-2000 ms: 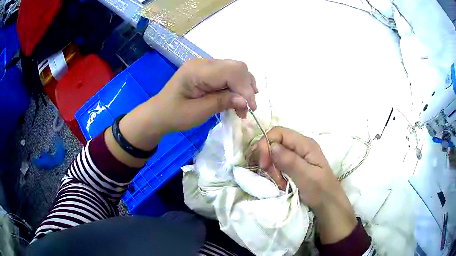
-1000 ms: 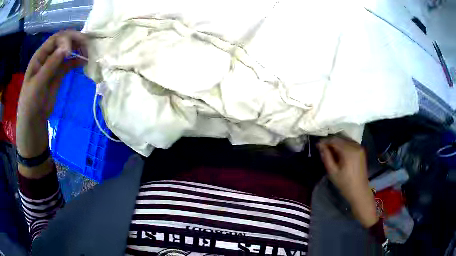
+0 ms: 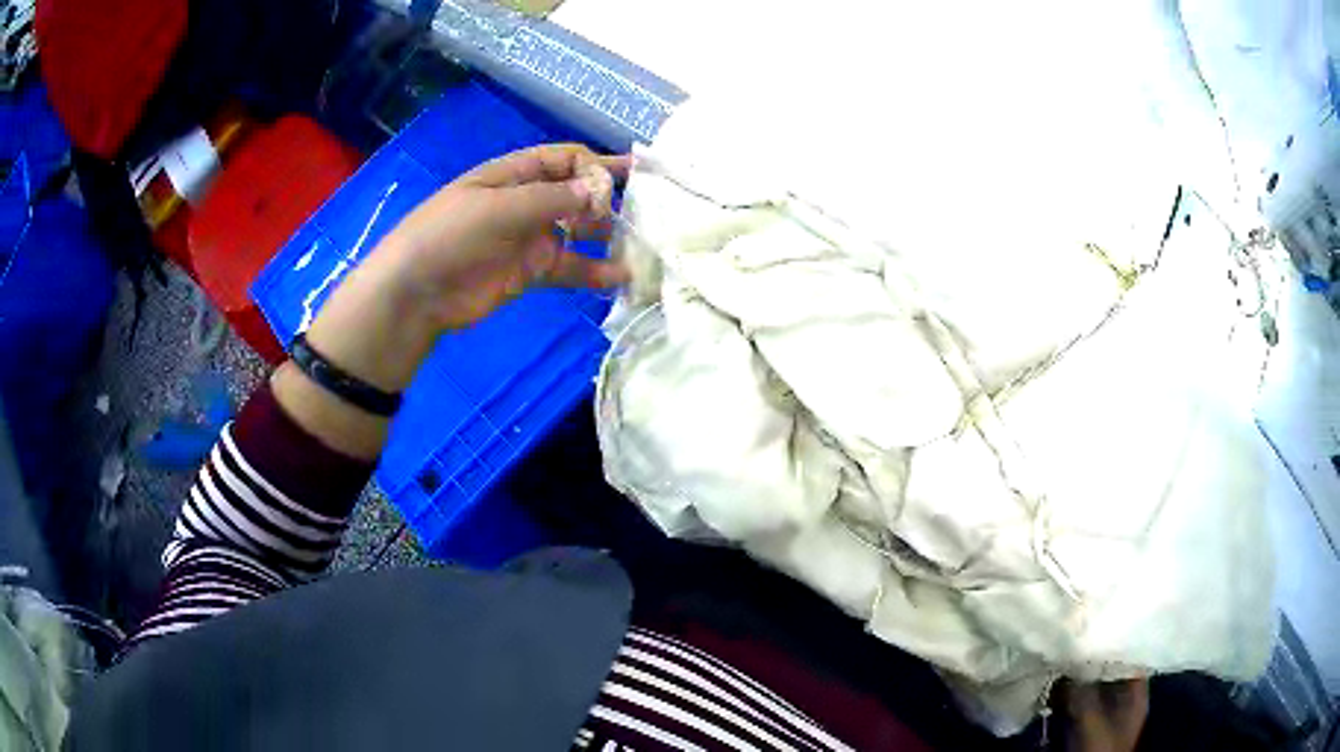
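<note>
The cream padded garment (image 3: 882,353) lies bunched over my lap and the white table, with gathered folds and stitched seams. My left hand (image 3: 514,235) is at its upper left corner, thumb and fingers together on what looks like the end of a thin whitish cord. A pale cord (image 3: 604,375) curves down along the garment's left edge. My right hand (image 3: 1105,716) shows only in part at the bottom, under the garment's lower edge and cut off by the picture's rim. What it holds is hidden.
A blue plastic bin (image 3: 441,353) stands below the table's edge, left of the garment. A red bin (image 3: 272,221) is farther left. A printed measuring tape (image 3: 573,66) runs along the table edge. Dark thread bits and a thin dark tool (image 3: 1171,223) lie at the right.
The view has turned, so the garment sits farther right. My left hand has come close against the garment corner. My right hand is now mostly hidden at the bottom.
</note>
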